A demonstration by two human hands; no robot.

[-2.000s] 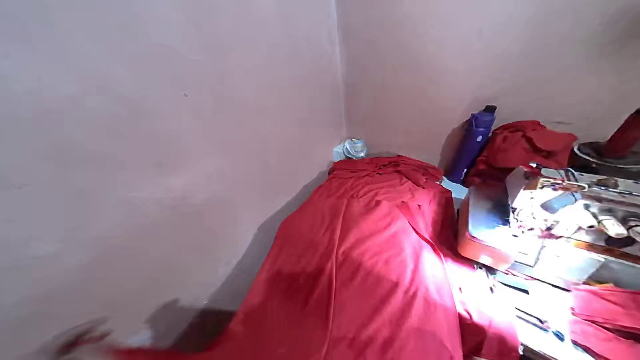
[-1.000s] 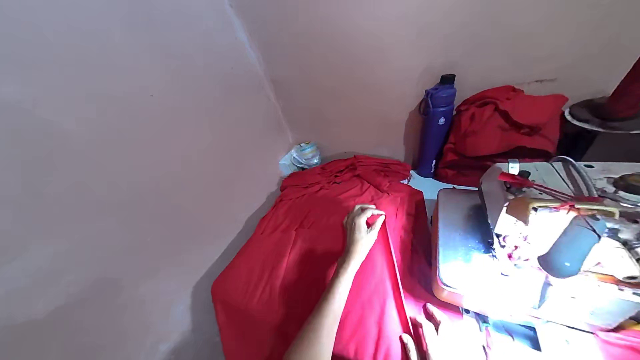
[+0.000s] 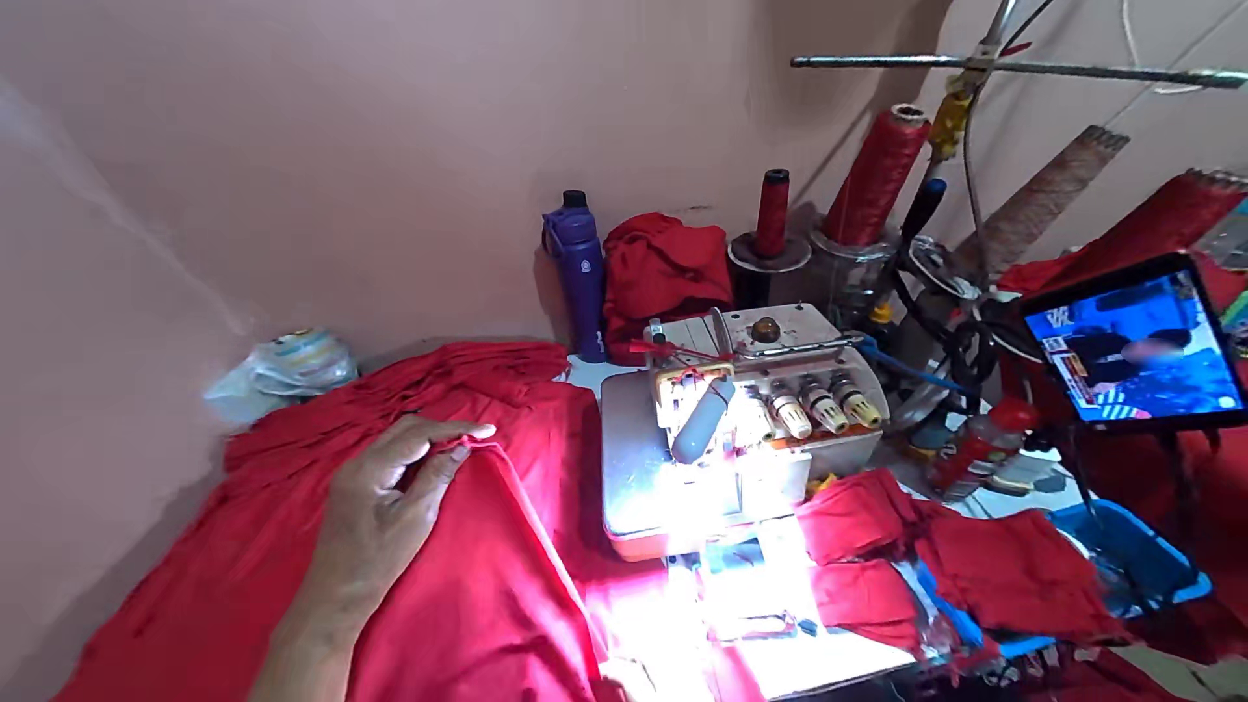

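My left hand (image 3: 395,497) pinches the top corner of a red fabric piece (image 3: 487,575) between thumb and fingers, left of the overlock sewing machine (image 3: 760,390). From that pinch the folded edge of the fabric runs down and to the right. Near the bottom edge, in strong glare, only a small part of my right hand (image 3: 629,678) shows, at the lower end of that edge; its grip cannot be made out. More red cloth (image 3: 195,565) lies heaped beneath and to the left of my left hand. A bright light falls on the machine's needle area.
Behind stand a purple bottle (image 3: 578,278), a red cloth bundle (image 3: 666,273) and red thread cones (image 3: 877,175). A plastic bag (image 3: 302,366) lies by the wall. On the right are red fabric pieces (image 3: 1014,575), a blue basket (image 3: 1194,585), a red-capped bottle (image 3: 975,453) and a lit screen (image 3: 1136,346).
The view has swung right, bringing thread cones and a screen in. Compared with one second ago, when more of my right hand showed, it is mostly out of frame; my left hand still pinches the fabric.
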